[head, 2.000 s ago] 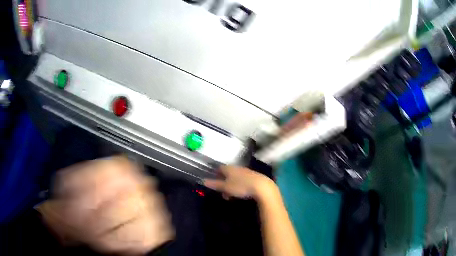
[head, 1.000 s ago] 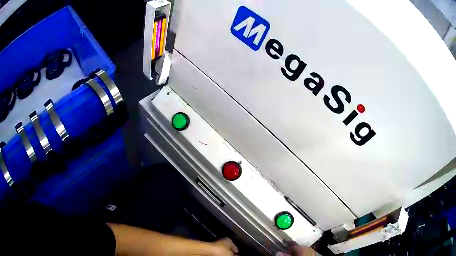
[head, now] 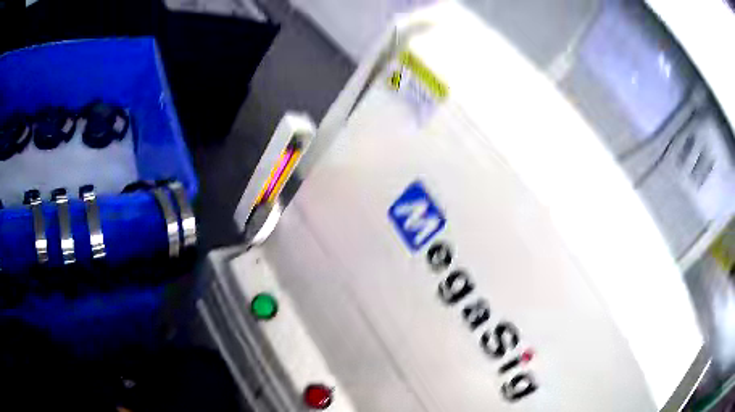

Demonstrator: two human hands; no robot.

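The off-white acoustic test box [head: 346,265] stands in front of me with its big curved lid [head: 516,241] shut; the lid bears a blue "M" logo and the word "MegaSig". On its front panel a green start button [head: 263,306] and the red stop button [head: 318,396] show, the red one near the bottom edge. A white upright bar with an orange and pink strip [head: 279,174] stands at the box's left corner. Neither of my hands is in the picture. The inside of the box is hidden by the lid.
A blue tote [head: 179,121] is at the left. Headphones with silvery bands [head: 95,221] hang over its near rim, and black headphones [head: 105,125] lie on a white layer inside. A dark shape [head: 213,64] is behind the tote. Blurred grey and white surfaces lie beyond the lid.
The view has swung so the box sits lower and its far edge shows. Both hands, visible at the bottom edge a second ago, have left the picture. The lid is shut throughout.
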